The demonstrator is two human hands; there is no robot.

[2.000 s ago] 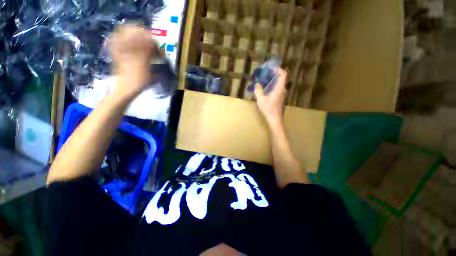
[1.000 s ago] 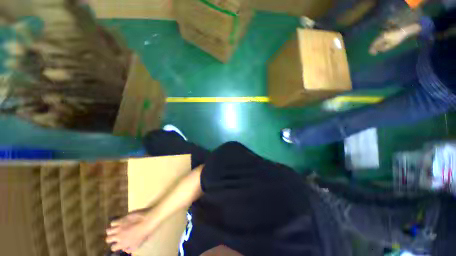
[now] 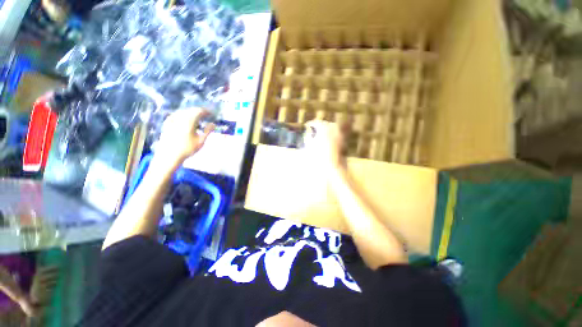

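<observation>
The open shipping carton holds a cardboard divider with small square cells. A few dark bagged units sit in its near left cells. My right hand, blurred, is at the cells just right of them; its fingertips touch something shiny, but whether it grips it is unclear. My left hand is over the bench beside the carton, its fingers closed on a dark bagged unit. A large heap of bagged units lies on the bench beyond my left hand.
A blue basket with dark pieces stands on the bench below my left forearm. A red tray is at the far left. A printed white board lies along the bench edge. The carton's raised flap is on the right. Part of a person shows lower left.
The view turned to the floor and boxes at one second ago and is now back on bench and carton. My left hand, out of view then, shows again; my right hand is at the near left cells.
</observation>
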